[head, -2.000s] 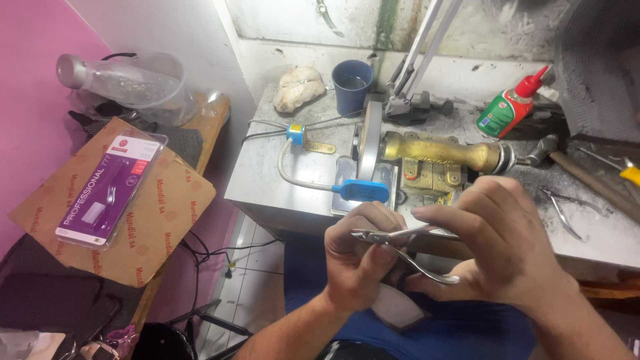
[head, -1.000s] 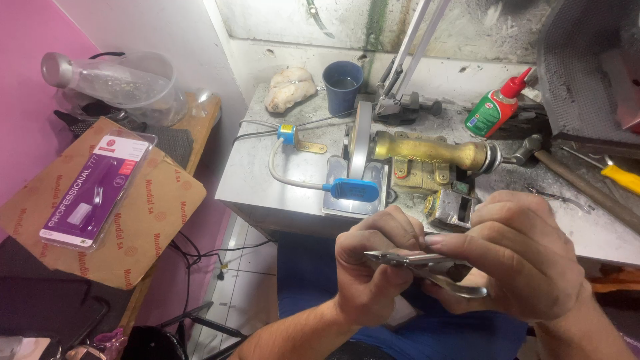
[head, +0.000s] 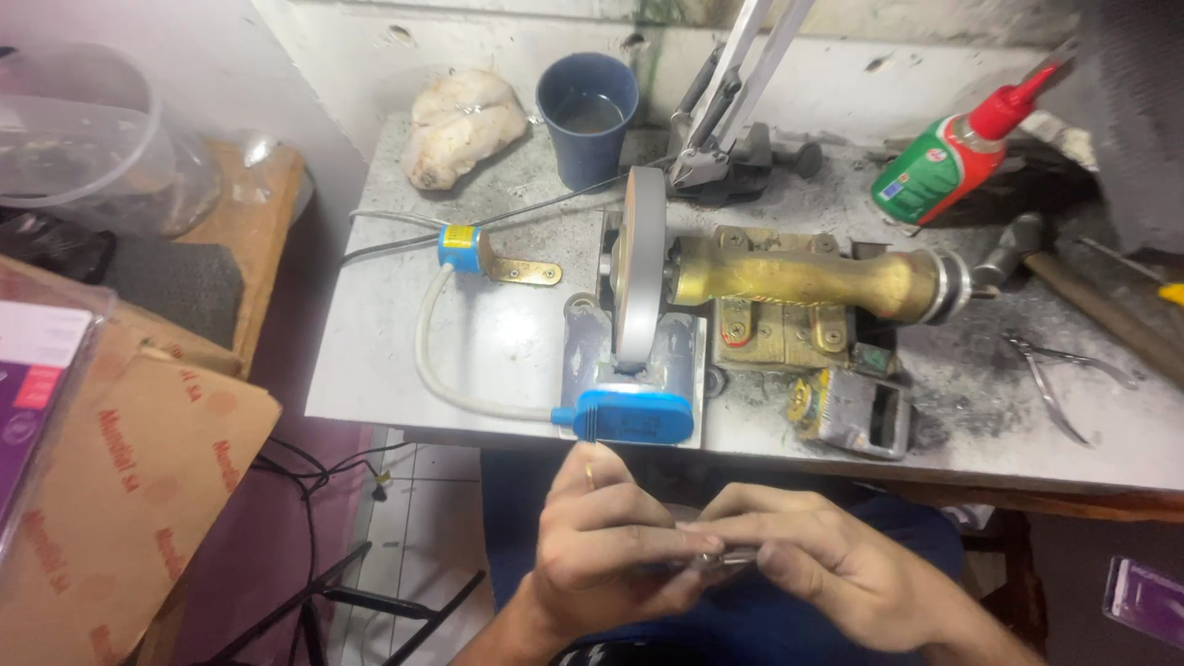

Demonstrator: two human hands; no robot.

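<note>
My left hand grips a small pair of metal nippers, mostly hidden by the fingers, below the bench edge. My right hand meets it from the right, its fingertips on the same nippers. Just above the hands, a blue flexible-neck lamp lies in front of a grinding wheel. The wheel stands upright at the left end of a brass-coloured spindle housing. Another pair of nippers lies spread on the bench at the right.
A whitish lump and a blue cup stand at the back of the bench. A red and green bottle, a hammer and a small metal block are at the right. Cardboard lies on the left.
Both hands have moved down, away from the wheel, with the nippers, whose handles showed clearly earlier and are now mostly covered. The view has shifted noticeably.
</note>
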